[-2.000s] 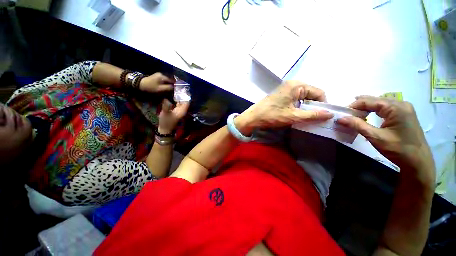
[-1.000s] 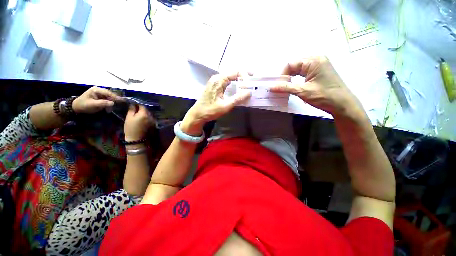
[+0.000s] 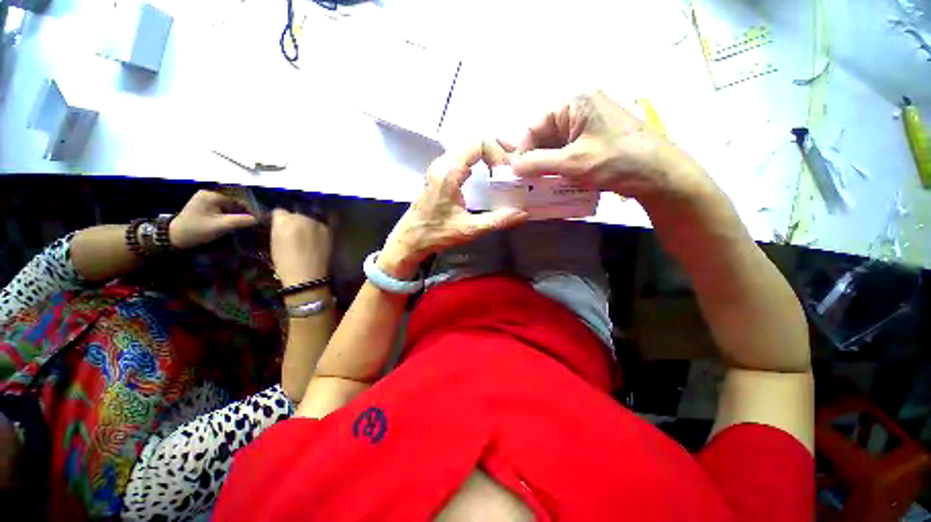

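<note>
A small white box [image 3: 556,199] with small dark print on its face is held at the table's front edge. My left hand [image 3: 441,209] grips its left end, thumb below and fingers above. My right hand [image 3: 592,148] is over the box's upper left part, its fingertips close to my left fingertips and touching the box's top edge. What the right fingertips pinch is too bright and small to tell. A larger white box [image 3: 417,92] stands on the table beyond my left hand.
A neighbour's hands [image 3: 298,245] are at the table edge on the left. White cartons [image 3: 69,122] stand far left, with a flat card piece [image 3: 248,163] nearer. A dark cord [image 3: 290,43] lies at the back. A grey knife [image 3: 817,166], yellow knife [image 3: 917,143] and scraps lie right.
Since a second ago, my right hand has moved left along the box to its upper left part. The view swung right between the two earlier frames. The neighbour's hands have shifted slightly.
</note>
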